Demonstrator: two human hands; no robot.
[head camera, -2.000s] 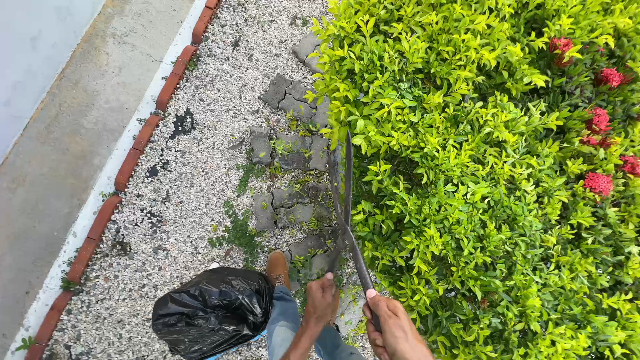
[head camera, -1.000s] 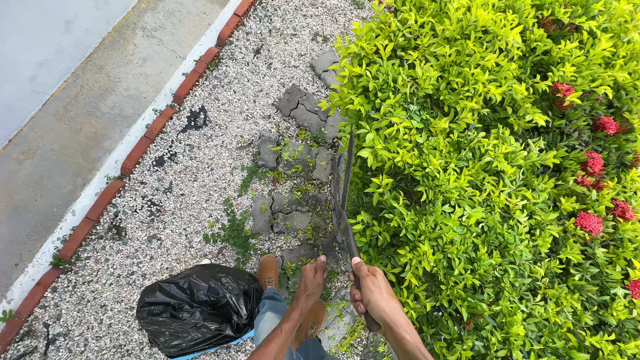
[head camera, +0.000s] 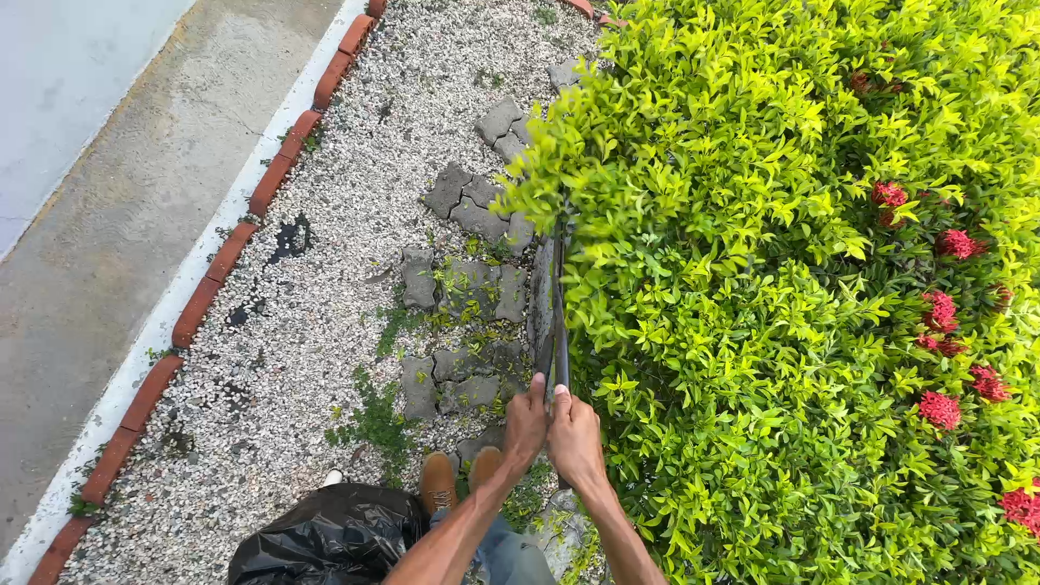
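Observation:
Both hands grip a pair of hedge shears (head camera: 558, 301), whose blades point away from me along the left side of a leafy green hedge (head camera: 731, 325). My left hand (head camera: 526, 422) is closed on the left handle. Right beside it, my right hand (head camera: 575, 439) holds the other handle, and the two handles are close together. The blade tips are partly hidden among leaves, which look blurred there. Cut leaves (head camera: 467, 296) lie scattered on the grey pavers below.
A black plastic bag (head camera: 333, 536) sits by my brown boots (head camera: 439, 483). White gravel (head camera: 366, 203) surrounds interlocking pavers (head camera: 418, 386). Red edging bricks (head camera: 195, 313) border a concrete walkway (head camera: 162, 162) on the left. Red flowers (head camera: 940, 410) grow in the hedge at right.
My hands, apart on the handles one second ago, have come together. The shears have closed and their blades reach in at the hedge's left edge, where leaves are stirring.

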